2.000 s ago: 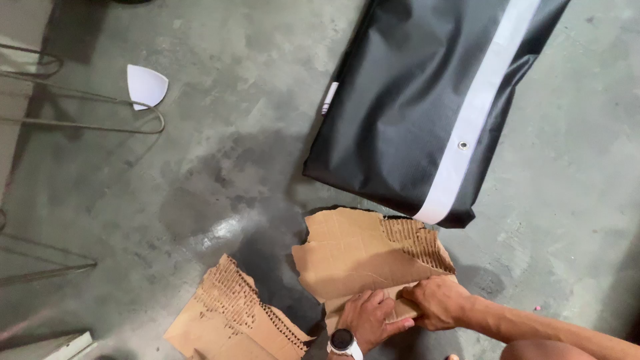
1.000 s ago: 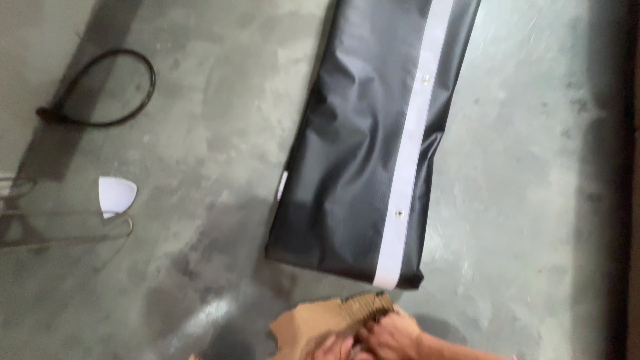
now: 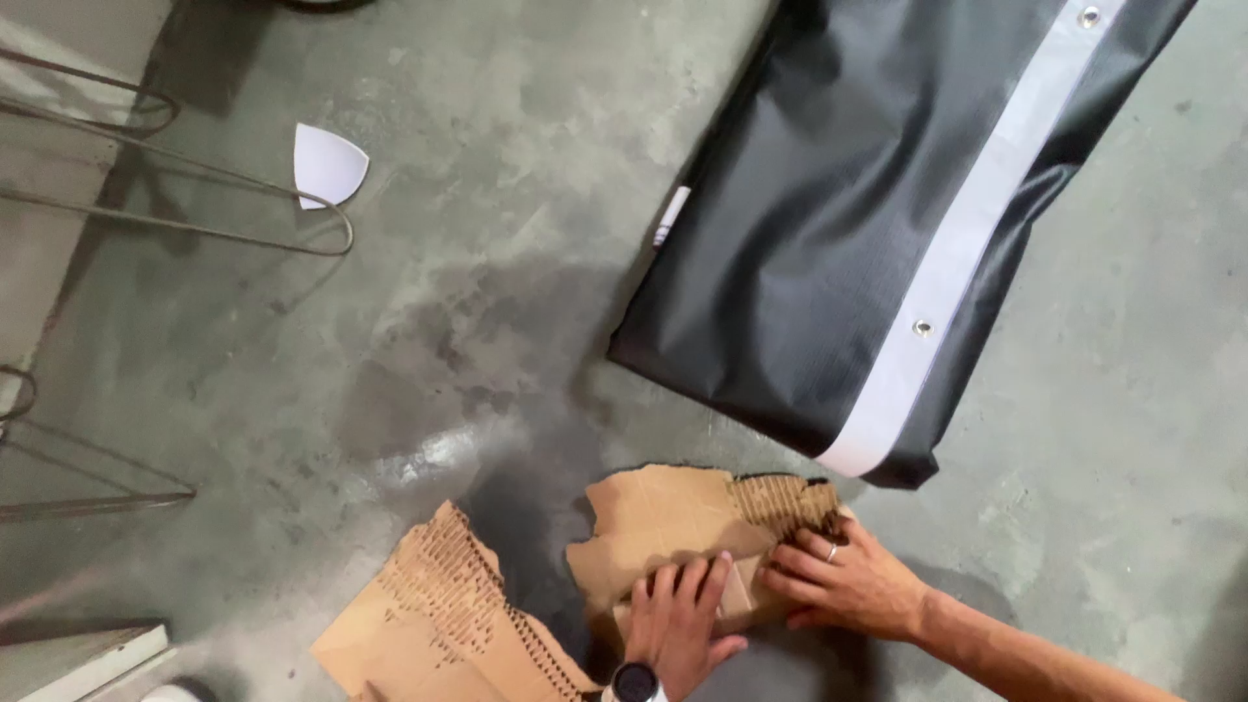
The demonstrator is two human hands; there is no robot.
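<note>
A torn sheet of brown corrugated cardboard [image 3: 663, 507] lies near the bottom of the head view, part of it folded over. My left hand [image 3: 679, 614], with a watch at the wrist, rests with spread fingers on the folded part. At the right edge of the sheet, my right hand [image 3: 840, 583], wearing a ring, has its fingers curled over the cardboard beside an area of exposed corrugation. To the left lies a second torn cardboard piece [image 3: 439, 604] with ragged corrugated edges. Both hands' undersides are hidden.
A folded black vinyl sheet [image 3: 829, 224] with a white strip and metal eyelets lies above the hands. A white paper piece [image 3: 330, 166] is on the floor at upper left, near bent metal rod legs [image 3: 244, 234]. A pale-edged object [image 3: 117, 663] stands at lower left.
The view swung away and back. My right hand has moved from close beside my left hand to the right edge of the cardboard, and the two are now farther apart.
</note>
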